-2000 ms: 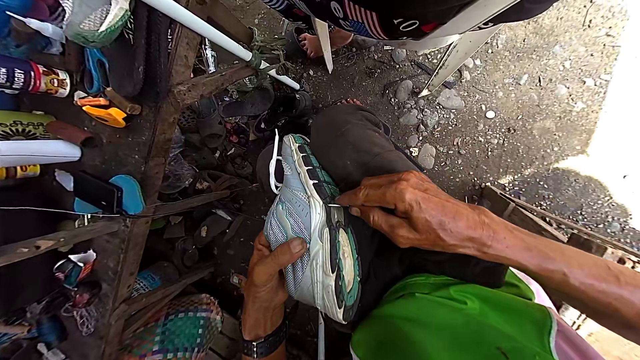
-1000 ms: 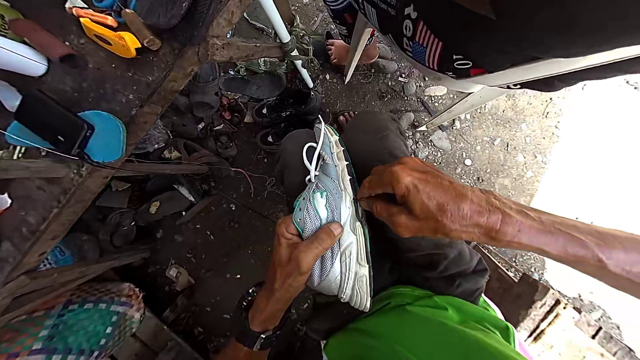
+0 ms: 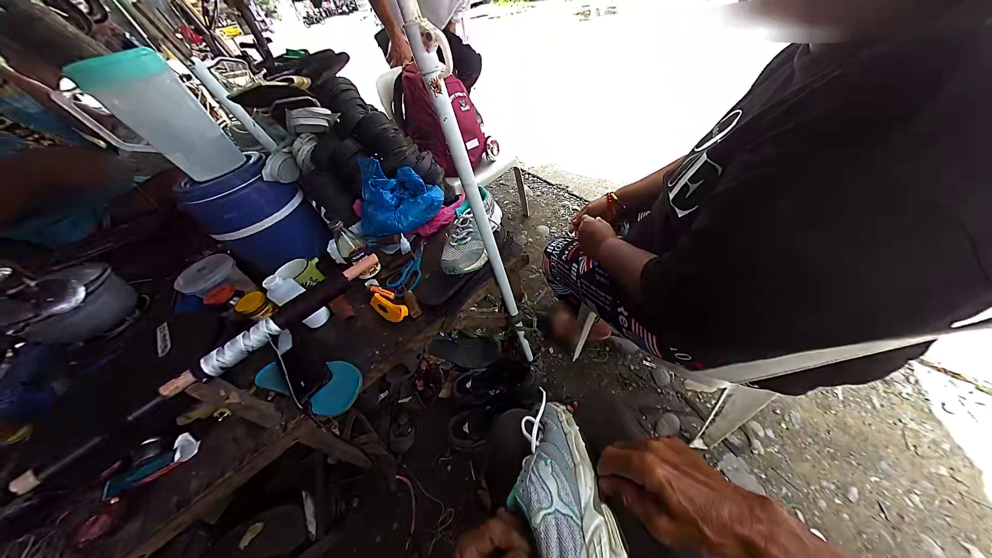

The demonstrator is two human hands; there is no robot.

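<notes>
A grey and white running shoe (image 3: 554, 484) with teal trim and a loose white lace is at the bottom centre, toe end hidden below the frame or turned out of clear sight. My left hand (image 3: 494, 536) grips its left side, mostly cut off by the bottom edge. Bent fingers of my right hand (image 3: 659, 492) are at the right side of the sole; whatever lies between them is hidden. On the wooden workbench (image 3: 232, 480) to the left are blue-handled scissors (image 3: 408, 275), an orange-yellow cutter (image 3: 387, 308), a thread-wound stick (image 3: 240, 346) and another grey sneaker (image 3: 467, 240).
A seated person in a black shirt (image 3: 814, 225) is close on the right, on a white plastic chair (image 3: 736, 411). A white pole (image 3: 465, 170) stands at the bench edge. Dark shoes (image 3: 496, 384) lie below it. A blue cooler (image 3: 263, 221) and a maroon backpack (image 3: 442, 116) are farther back.
The view has swung up and outward, bringing the bench and the seated person into sight. The shoe remains in my left hand, with my right hand beside its sole.
</notes>
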